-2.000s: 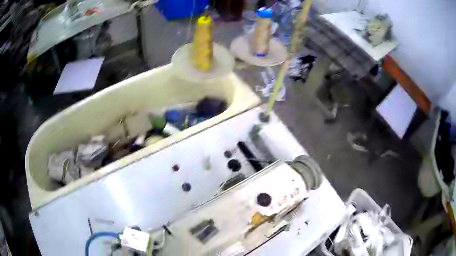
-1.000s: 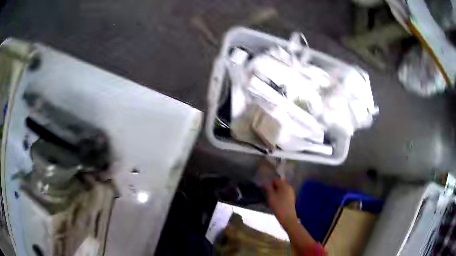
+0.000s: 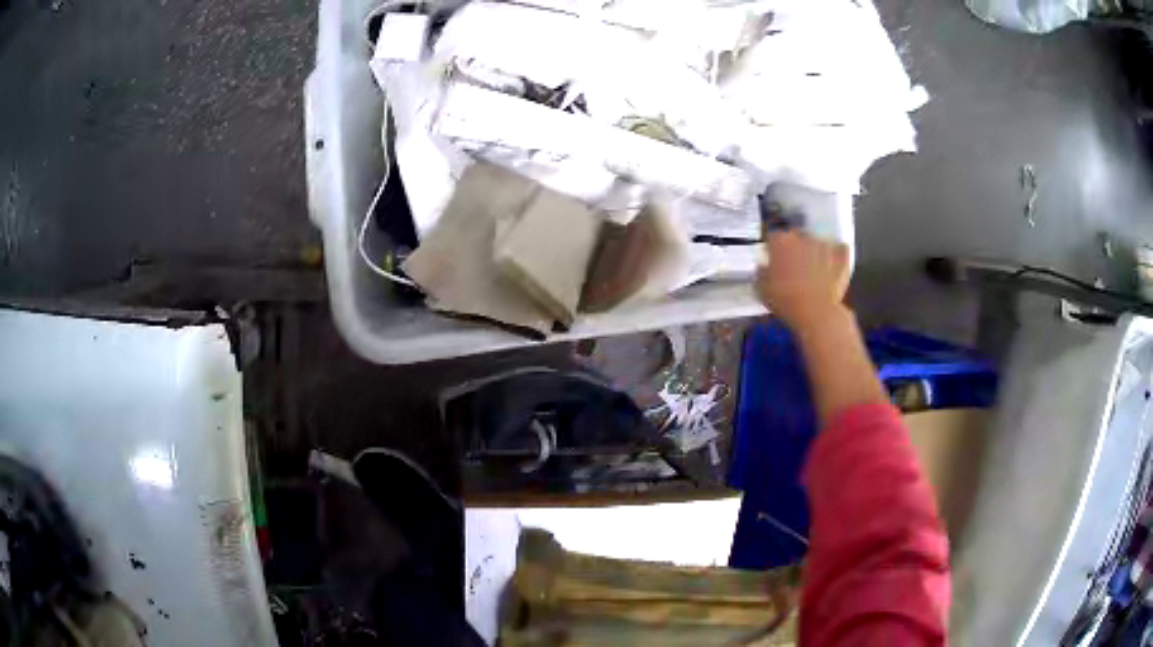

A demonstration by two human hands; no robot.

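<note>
A pale plastic bin [image 3: 334, 190] stands at the top centre, heaped with white cut pieces [image 3: 594, 139]. Folded tan and brown pieces [image 3: 550, 253] lie at its near side. My right hand [image 3: 805, 276], in a red sleeve, reaches over the bin's near right rim. Its fingers are at the white pieces, beside a small grey, blurred item. The fingertips are blurred, and whether they grip anything cannot be told. My left hand is out of the picture.
A white machine table [image 3: 114, 442] is at the left, with part of a dark machine at its edge. A blue container [image 3: 771, 442] stands below the bin, near a tan cloth-like bundle [image 3: 645, 594]. Another table edge [image 3: 1100, 480] is at the right. White scraps lie on the floor.
The view has swung from the machine and thread cones to the bin, which now appears larger and nearer. My right hand came into view and is now over the bin's rim.
</note>
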